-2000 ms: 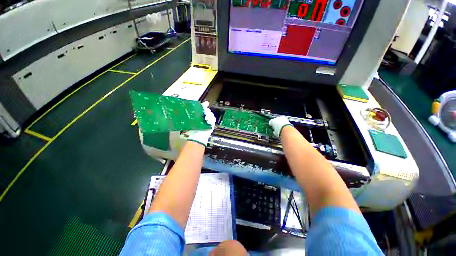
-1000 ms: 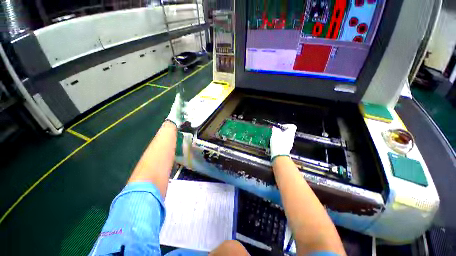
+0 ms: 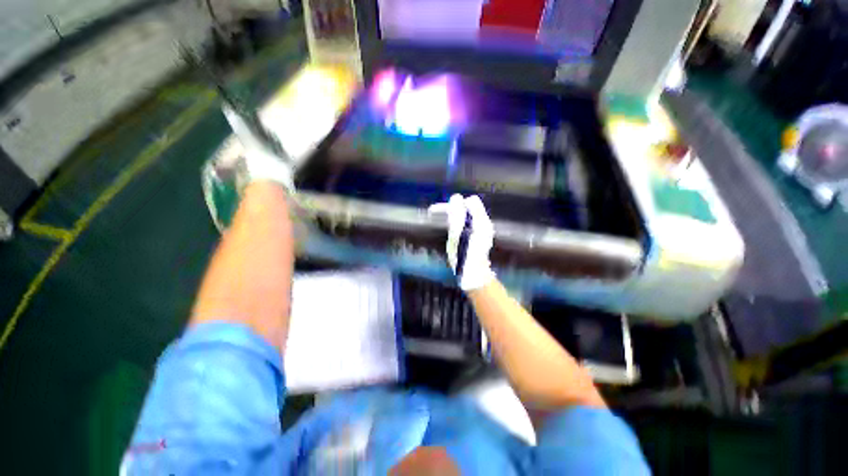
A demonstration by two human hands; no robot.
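My left hand (image 3: pixel 268 165), in a white glove, is at the machine's left front corner. It holds a thin dark shape, the circuit board (image 3: pixel 221 91) seen nearly edge-on and blurred, pointing up and left. My right hand (image 3: pixel 472 244), also gloved, is in front of the machine's chipped front edge, closed around a dark stick like a marker pen (image 3: pixel 464 244). In the AOI machine's (image 3: pixel 567 253) opening, a blurred green board (image 3: pixel 395 147) lies under bright white and purple light.
A clipboard with a record sheet (image 3: pixel 342 330) lies left of the keyboard (image 3: pixel 435 314), below the machine. The monitor (image 3: pixel 446 19) is above the opening. A green pad (image 3: pixel 683 200) lies on the machine's right side. A white fan (image 3: pixel 823 153) is at far right.
My right hand has withdrawn from the board in the opening to the front edge. Bright light has come on inside. The board in my left hand has turned from face-on to edge-on.
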